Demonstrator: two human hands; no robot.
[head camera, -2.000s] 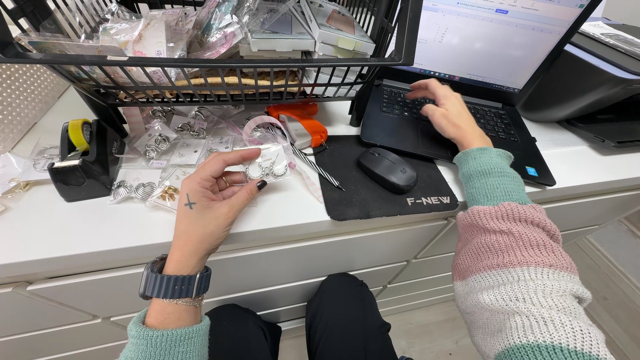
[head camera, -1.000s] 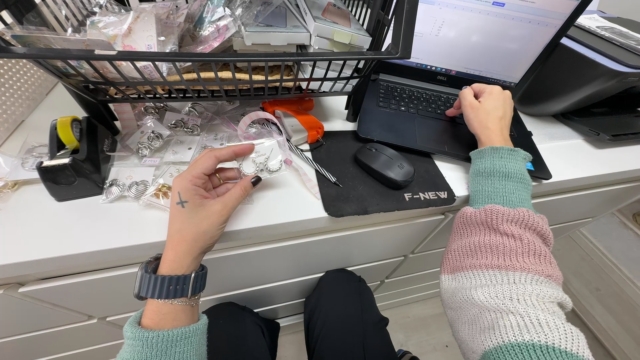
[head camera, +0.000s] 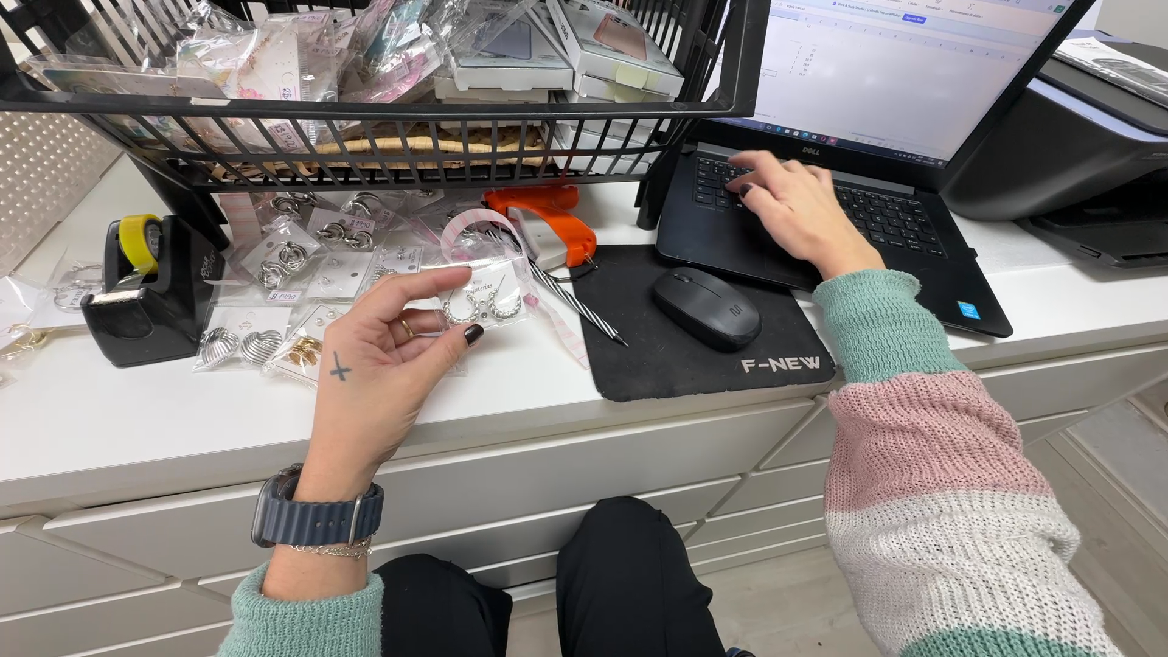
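Note:
Between thumb and fingers, my left hand (head camera: 392, 356) holds a clear packet with a pair of silver hoop earrings (head camera: 484, 303) on a white card. My right hand (head camera: 794, 205) rests over the left part of the keyboard of a black Dell laptop (head camera: 821, 237), fingers spread and bent. The laptop's screen is lit and shows a spreadsheet. Below the laptop lies a black wireless mouse (head camera: 707, 306) on a black mouse pad (head camera: 620, 365). Several bagged earrings (head camera: 283, 265) lie behind and left of my left hand, beside an orange and white tagging gun (head camera: 557, 224).
A black plastic basket (head camera: 392, 111) with bagged items and small boxes stands at the back. A black tape dispenser (head camera: 155, 292) with yellow tape is at left. A striped pen (head camera: 584, 310) touches the mouse pad. At right stands a black printer (head camera: 1068, 155). Drawer fronts (head camera: 584, 456) lie below the tabletop.
My right hand has moved from the right part of the keyboard to its left part since one second ago. My left hand keeps hold of the earring packet.

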